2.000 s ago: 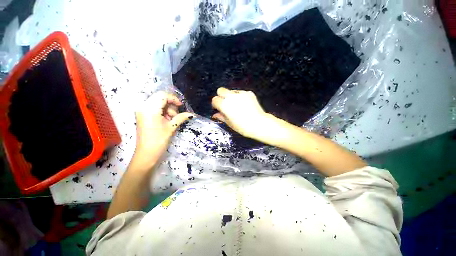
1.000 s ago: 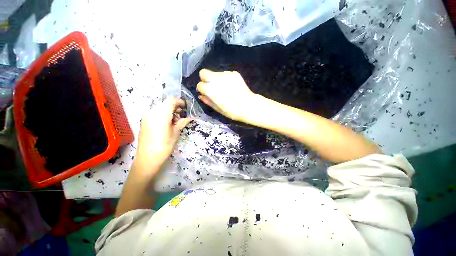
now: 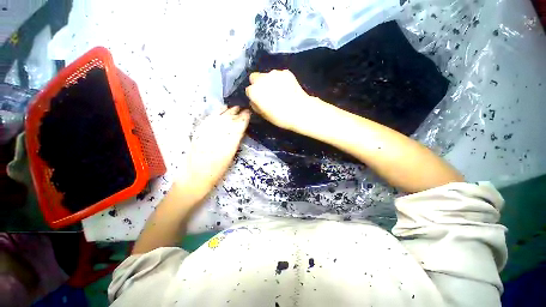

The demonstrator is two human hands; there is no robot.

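A wide black heap of small parts (image 3: 365, 84) lies inside an open clear plastic bag (image 3: 461, 90) in front of me. My right hand (image 3: 278, 99) is over the left part of the heap, its fingers curled. Whether it pinches a part cannot be seen. My left hand (image 3: 218, 144) is at the bag's left edge, back up, fingertips at the heap's edge beside my right hand. What lies under its fingers is hidden. Black flakes (image 3: 263, 174) are scattered on the bag film nearest me.
A red perforated basket (image 3: 146, 135) filled with black pieces stands tilted in view at the left of the white tabletop (image 3: 173, 36). Green floor shows beyond the front edge. Part of a person in pink is at the lower left. Black flakes speckle my beige coat.
My left hand has moved forward and right to the heap's edge, and its fingers have turned down. My right hand has moved left and forward over the heap. The view has shifted slightly.
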